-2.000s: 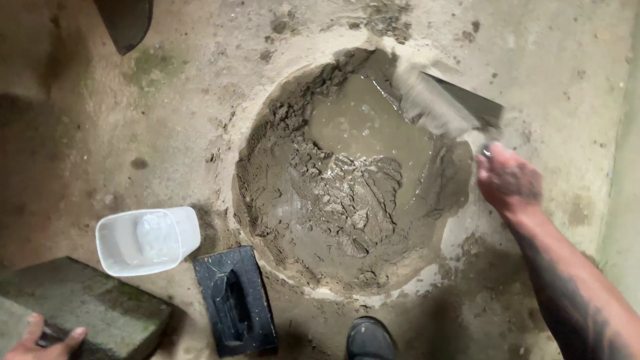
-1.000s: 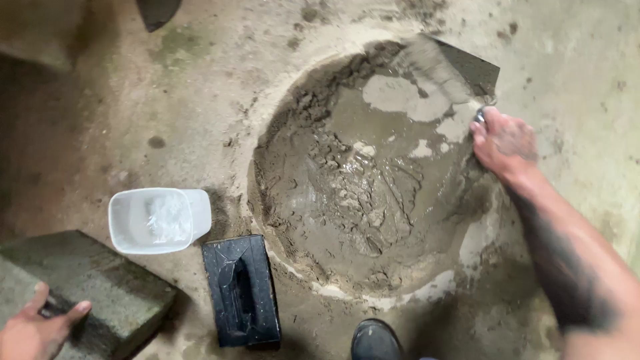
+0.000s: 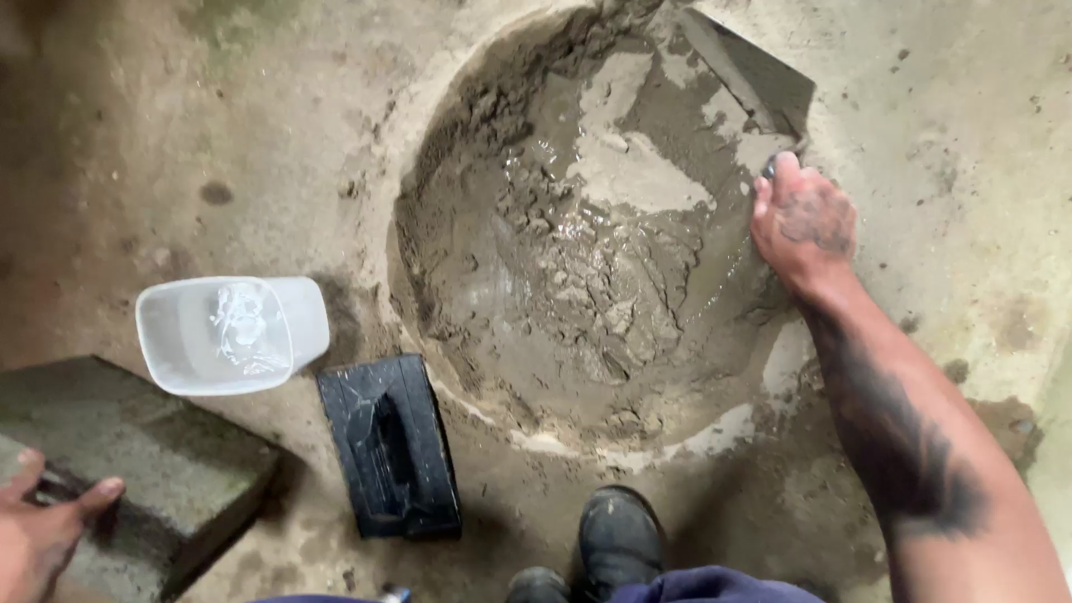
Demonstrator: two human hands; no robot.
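Observation:
My right hand [image 3: 806,219] grips the handle of a pointed masonry trowel [image 3: 758,79], whose blade lies tilted at the upper right rim of a round recess in the concrete floor. Wet grey mortar [image 3: 603,310] fills the recess, lumpy in the middle and along the left side, with a paler smeared patch near the top. At the lower left, my left hand [image 3: 50,515] rests on a concrete block [image 3: 151,452], thumb and finger apart; a dark thing lies between them, and whether it is held is unclear.
A translucent plastic container [image 3: 230,335] with clear liquid stands left of the recess. Below it, a black plastic float [image 3: 392,448] lies handle up, close to the block's right end. A dark boot [image 3: 618,532] stands at the recess's lower edge, with part of another beside it.
The trowel, a moving blur at the recess's upper right before, now shows sharply there. Pale smears have appeared across the wet surface near the top. The view has come closer.

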